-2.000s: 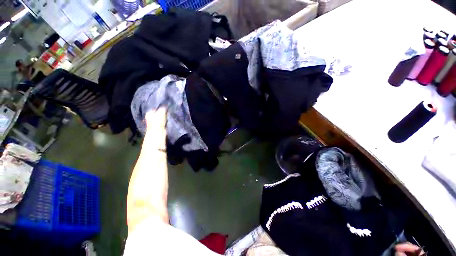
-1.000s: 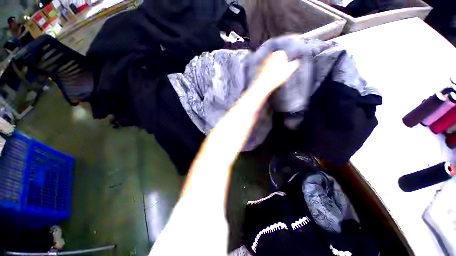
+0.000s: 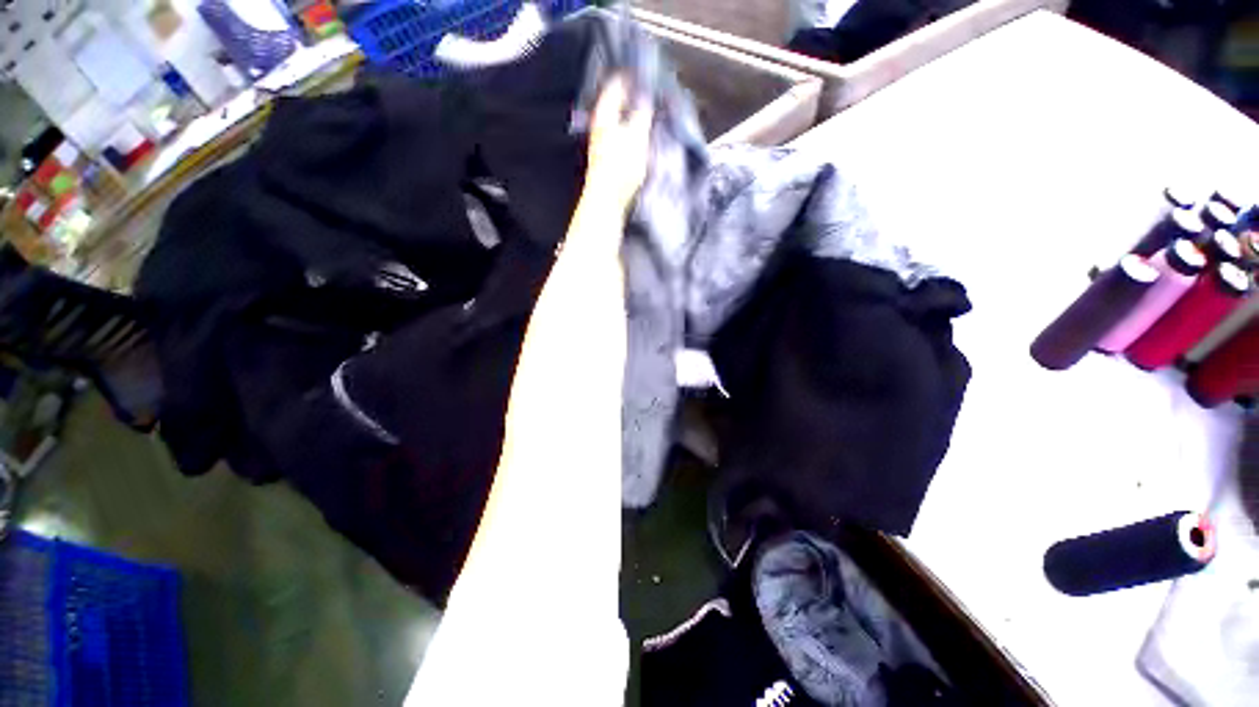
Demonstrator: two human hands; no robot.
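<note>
My left hand is stretched far forward, slightly blurred, closed on the grey part of a black and grey garment and lifting it. More black garments are heaped left of my forearm. A black garment part hangs over the table corner, with its grey patterned panel on top. Another garment with a grey patterned part and white zigzag edges lies low at the bottom, below the table edge. My right hand is not in view.
The white table is on the right, bearing a black thread cone and clustered coloured cones. Open fabric bins stand at the back. A blue crate is on the floor at lower left, a dark chair above it.
My left hand has moved from the nearer grey cloth to the back of the heap, raising grey cloth with it. My right hand, visible at the lower right two seconds ago, is out of view.
</note>
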